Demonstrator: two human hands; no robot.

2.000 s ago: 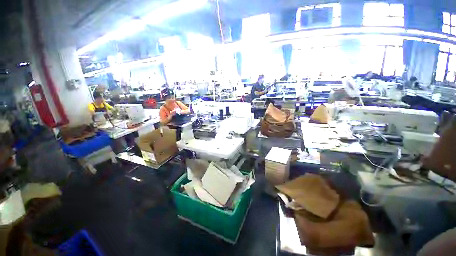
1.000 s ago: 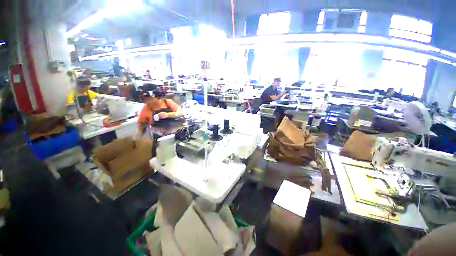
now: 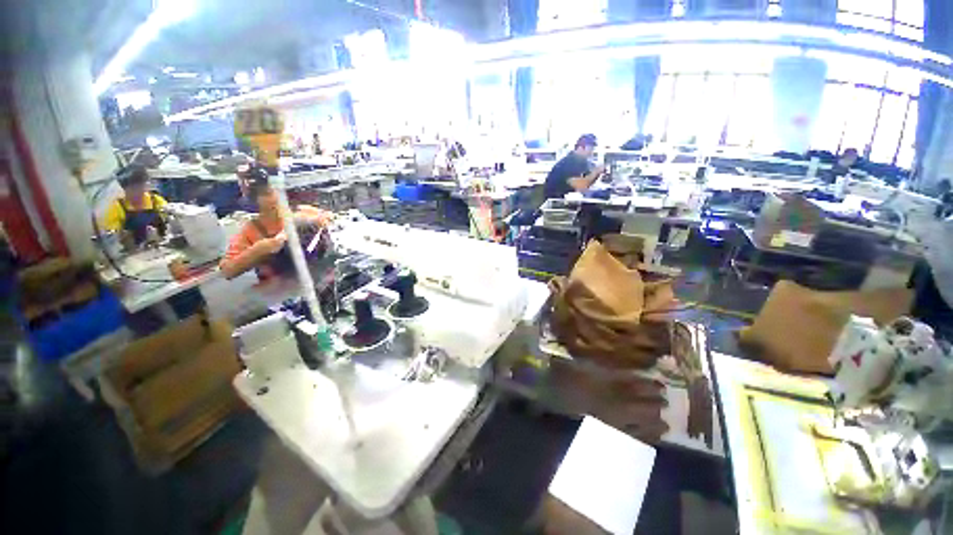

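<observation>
Neither of my hands is in the picture. A white sewing machine table point(image 3: 361, 434) lies nearest in front of me. Black thread cones point(image 3: 366, 319) stand on it beside a pale pole. To its right, a brown heap of part-made bags point(image 3: 606, 298) sits on a low stand, with brown straps or strips hanging at its edge. A white flat sheet or box top point(image 3: 603, 475) is at the bottom centre. A yellow-edged template point(image 3: 768, 449) lies at a machine point(image 3: 888, 361) on the right.
An open cardboard box point(image 3: 178, 387) and a blue crate point(image 3: 73, 324) are at left. A person in orange point(image 3: 261, 235) and one in yellow point(image 3: 136, 209) sit at machines. A person in dark clothes point(image 3: 573, 172) sits farther back. Pale pieces point(image 3: 287, 491) show at the bottom edge.
The view has moved forward, so the machine table and brown bags look larger. The green basket has slid almost out at the bottom. The skin-toned blur at the lower right is gone.
</observation>
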